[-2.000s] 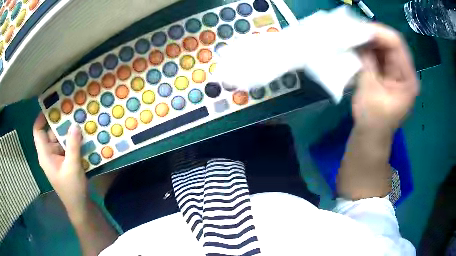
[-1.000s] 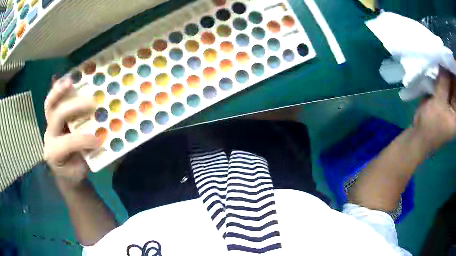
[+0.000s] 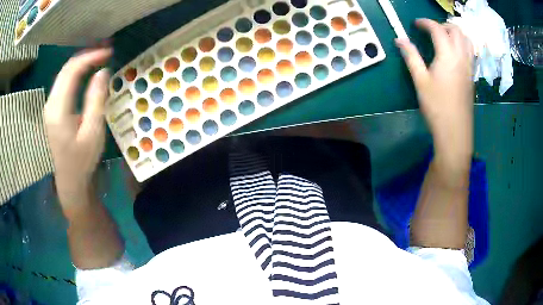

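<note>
A cream keyboard panel (image 3: 196, 83) lies reverse side up on the green bench, slanting up to the right, with rows of coloured hollow cups and empty slots showing. My left hand (image 3: 80, 119) is at its left end, fingers apart and slightly blurred, holding nothing. My right hand (image 3: 443, 83) is right of the panel, fingers spread and empty, with the thumb near a slim white stick (image 3: 393, 18). A crumpled white cloth (image 3: 491, 44) lies just right of my right hand.
A stack of panels (image 3: 89, 24) with ribbed sides stands at the upper left. Another ribbed stack (image 3: 22, 143) is at the far left. A clear bottle (image 3: 527, 44) lies at the right edge of view. A blue crate (image 3: 399, 196) is below the bench edge, partly behind my right forearm.
The panel was turned from keys up to reverse side up, then shifted slightly right. My left hand let go of it. My right hand released the cloth and moved left of it.
</note>
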